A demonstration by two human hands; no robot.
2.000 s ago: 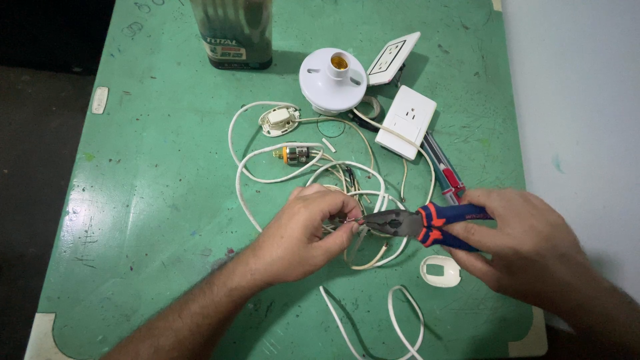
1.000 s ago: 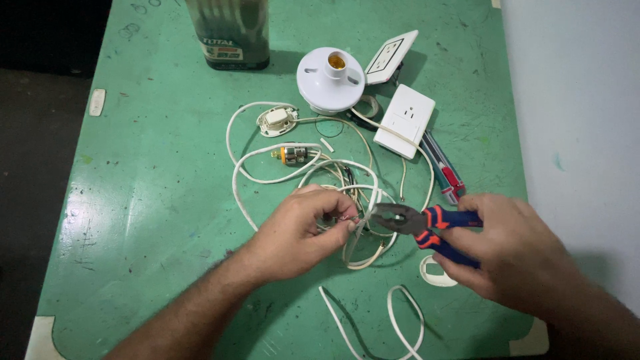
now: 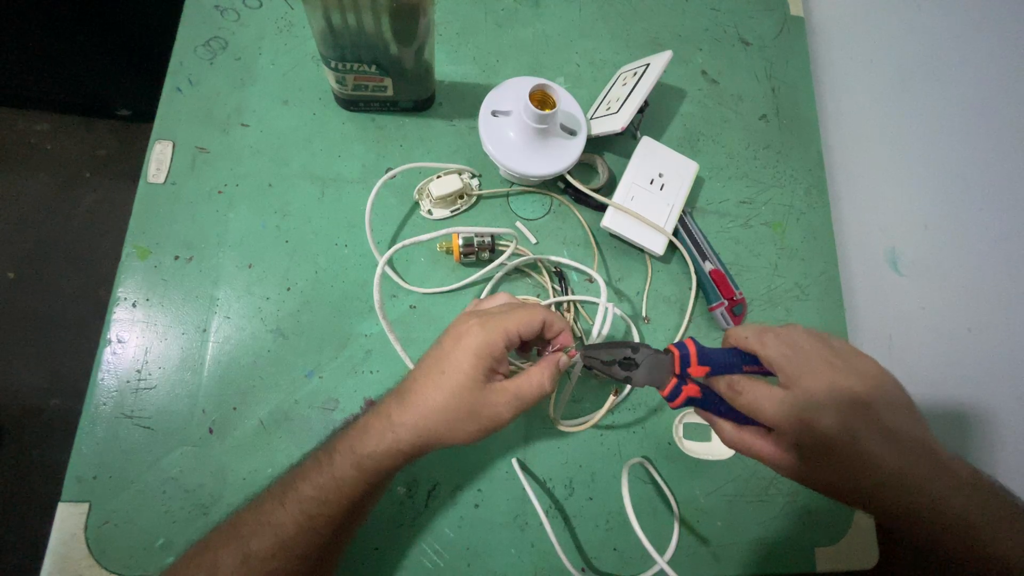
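Observation:
My left hand [image 3: 496,368] pinches thin wire ends [image 3: 560,350] between thumb and fingers; the fingers hide part of them. In my right hand [image 3: 808,408] are combination pliers [image 3: 628,362] with blue and orange handles, their jaw tip at the wire ends beside my left thumb. White cable [image 3: 380,312] lies in loops beyond and under my hands. Among the loops are a metal and orange plug [image 3: 472,247] and an opened inline switch [image 3: 446,192]. A white lamp holder [image 3: 532,132] stands farther back, with a white outlet plate [image 3: 656,192] to its right.
A second outlet plate [image 3: 630,92] leans behind the lamp holder, near a roll of tape [image 3: 594,170]. A utility knife [image 3: 712,272] lies at the right. A switch cover [image 3: 702,434] sits by my right hand, a dark container [image 3: 376,56] at the back, a loose cable [image 3: 676,520] in front.
The pliers have shifted slightly; their jaws, which looked parted a second ago, now look closed at the wire ends. My left hand keeps its pinch in about the same place.

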